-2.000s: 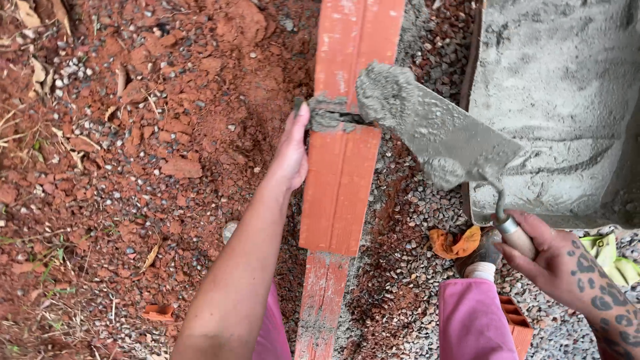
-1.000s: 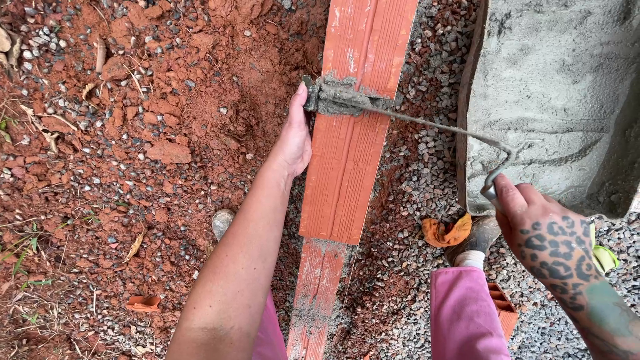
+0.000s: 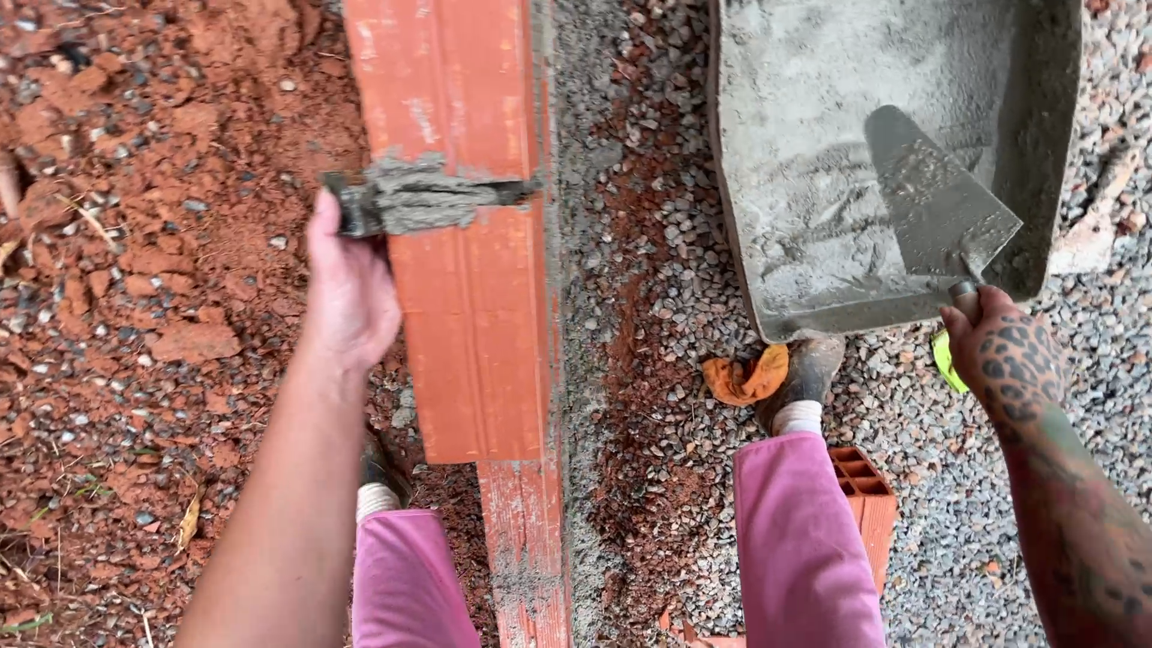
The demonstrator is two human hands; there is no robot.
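Observation:
My right hand grips the handle of a pointed mason's trowel, whose blade rests on wet grey mortar in a shallow mixing trough. My left hand is at the left side of the hollow clay blocks, its thumb against a dark, mortar-smeared piece at the end of the joint; its other fingertips are hidden. A ridge of mortar with a dark gap lies across the joint between the upper block and the lower block. Below them runs a narrower course of blocks.
Red soil with stones lies left of the wall, grey gravel right of it. An orange-brown crumpled thing touches my right shoe. A loose hollow clay block stands beside my right leg. A yellow-green item lies near my right hand.
The trowel has moved from the block joint to the mortar trough on the right. Its blade carried mortar two seconds ago. My left hand has stayed beside the joint.

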